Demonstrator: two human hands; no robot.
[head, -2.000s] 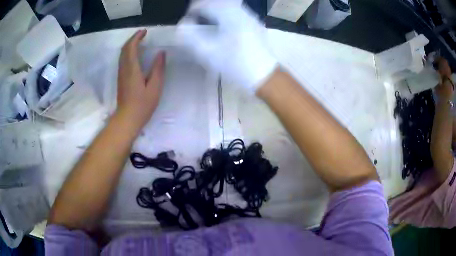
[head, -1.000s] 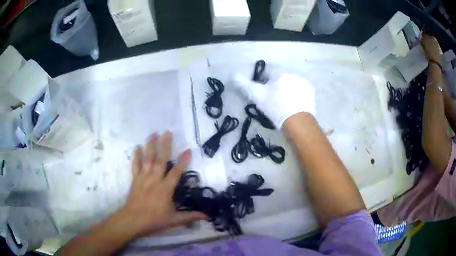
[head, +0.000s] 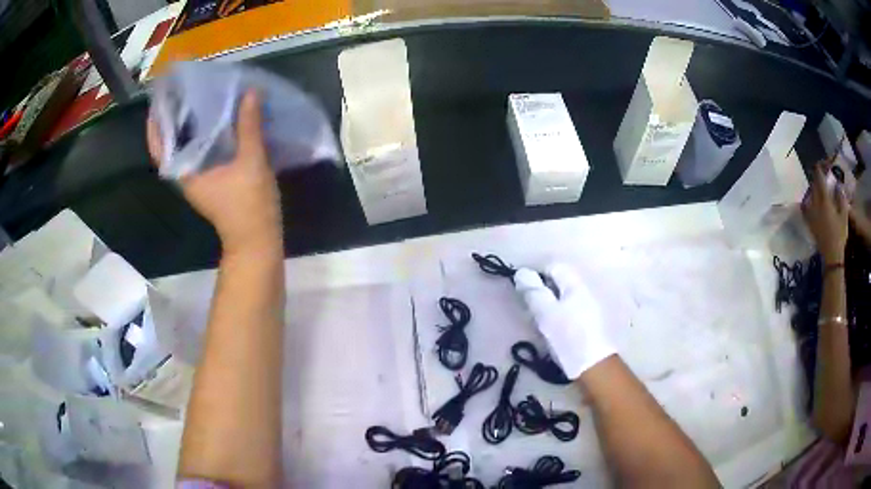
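My bare left hand (head: 229, 181) is at the upper left over the dark belt, shut on a translucent bag (head: 286, 119) with a dark thing inside; the bag is blurred. My white-gloved right hand (head: 563, 310) is low over the table, its fingertips closed round part of a coiled black cable (head: 490, 265). One loop sticks out to the left of the fingers. Several tied black cables lie singly in front, one (head: 453, 332) left of the glove, and more (head: 435, 473) are cut off by the bottom edge.
On the dark belt (head: 468, 172) stand a tall open white box (head: 387, 177), a closed white box (head: 549, 158), another open box (head: 652, 134) and a bagged device (head: 709, 148). Open boxes (head: 72, 258) crowd the left. A neighbouring person's arm (head: 833, 315) is at right.
The view has shifted up towards the belt. My left hand has left the cable pile and taken hold of the bag over the belt. My right hand is still among the cables at the table's far side.
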